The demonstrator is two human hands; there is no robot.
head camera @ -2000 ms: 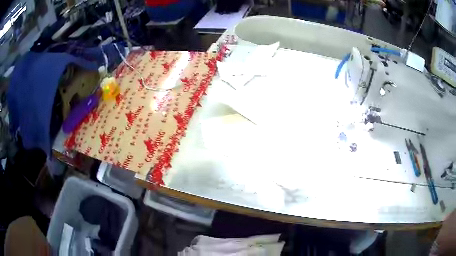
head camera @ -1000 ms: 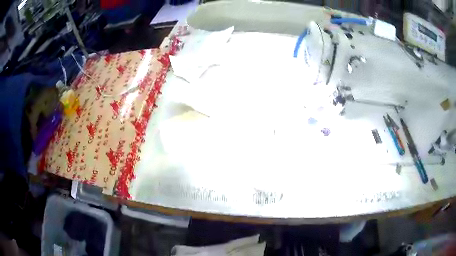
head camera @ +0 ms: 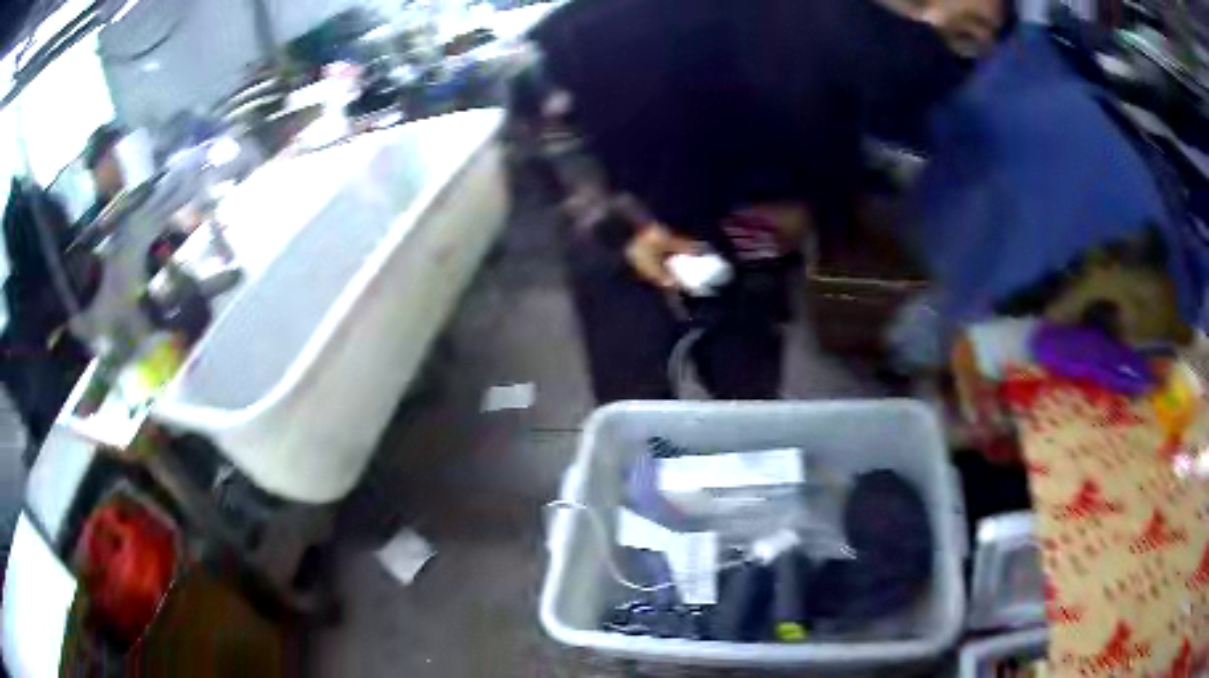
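Neither of my hands is in the picture. A grey-white plastic bin (head camera: 756, 649) stands on the floor nearest in front of me. It holds dark items (head camera: 886, 536), white papers or labels (head camera: 732, 472) and a thin white cord that hangs over its left rim. The tan board with red print (head camera: 1107, 517) shows at the right edge. A purple object (head camera: 1090, 358) and a yellow-orange object (head camera: 1173, 401) lie at its far end. The sewing machine and the white fabric pieces are out of view.
A person in dark clothes (head camera: 743, 119) stands beyond the bin, a white object in one hand. A long white trough (head camera: 358, 437) is at the left, with a red object (head camera: 127, 567) below it. White scraps (head camera: 406, 554) lie on the floor. Blue cloth (head camera: 1047, 172) hangs at the right.
My view has swung far to the left. The machine table has left the picture, the board has shifted to the right edge, and the bin, the person and the trough now show.
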